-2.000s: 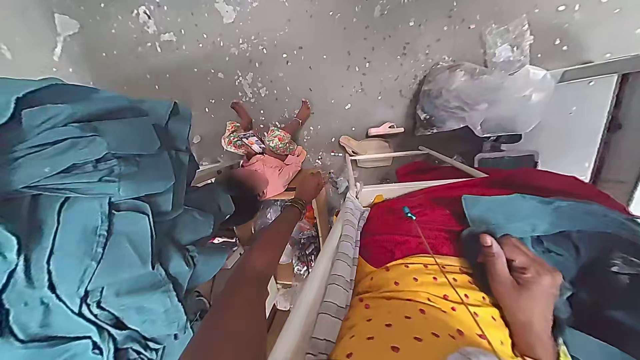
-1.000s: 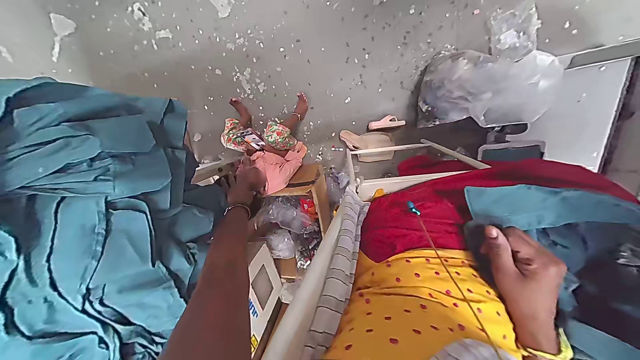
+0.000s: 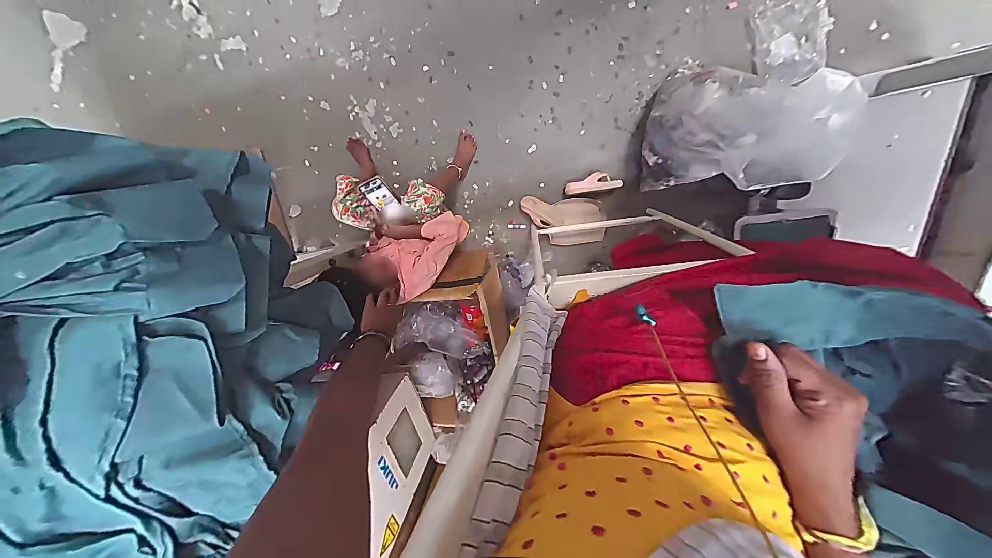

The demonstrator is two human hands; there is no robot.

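My left hand reaches to the head of a small person who sits on the floor with a phone over the lap; its fingers touch the side of the head. My right hand is closed on a teal cloth that lies over my lap and to the right. A cord with a teal tip hangs down over my red and yellow clothing. Folded teal garments are heaped at the left.
A cardboard box holds plastic bags, beside a white Juki machine part. Beyond stand a white metal frame, sandals and a large clear plastic bag. The floor is speckled with scraps.
Two seconds ago my left hand was above the box, right of the small person; it moved left to the head. The phone has come into view on the lap. My right hand still holds the cloth.
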